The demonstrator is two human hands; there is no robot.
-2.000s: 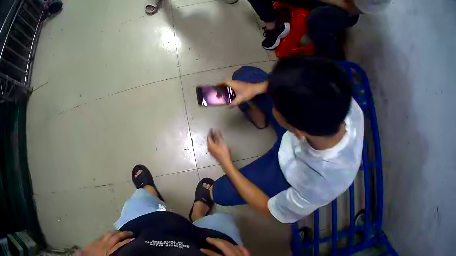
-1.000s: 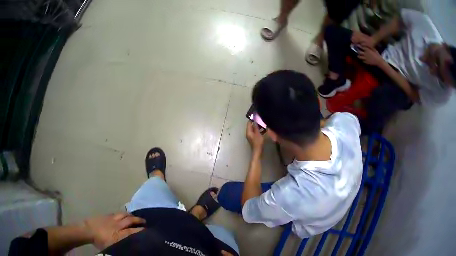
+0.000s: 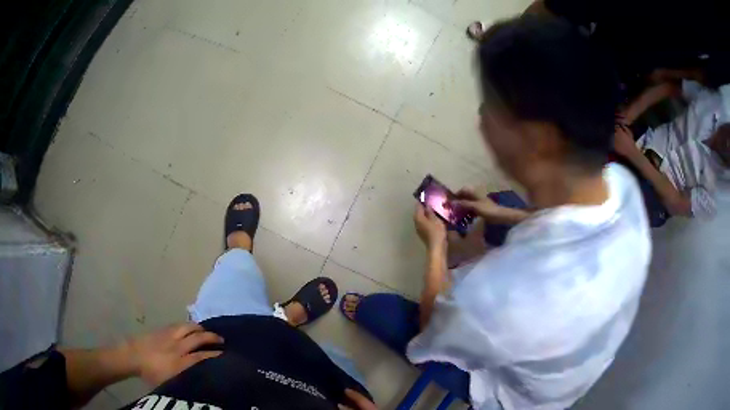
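Note:
My left hand [image 3: 172, 354] rests on the front of my black shirt [image 3: 264, 364] at the lower left, fingers spread, holding nothing that shows. My right hand [image 3: 357, 399] is cut off by the bottom edge, with only some fingers visible against the shirt. Beside me on the right, a seated person in a white top [image 3: 552, 280] holds a black smartphone [image 3: 445, 206] with a lit pinkish screen in both hands.
Part of a blue tubular trolley [image 3: 432, 386] shows under the seated person. Other people [image 3: 680, 152] are at the upper right by the wall. A pale box-like block [image 3: 32, 280] stands at the left edge, a dark green structure [image 3: 48, 72] above it. The floor [image 3: 264, 120] is tiled.
The view has shifted forward along the wall. The seated person appears further right and larger, now with both hands on the phone. My right fingers have slipped mostly out of the picture since two seconds ago.

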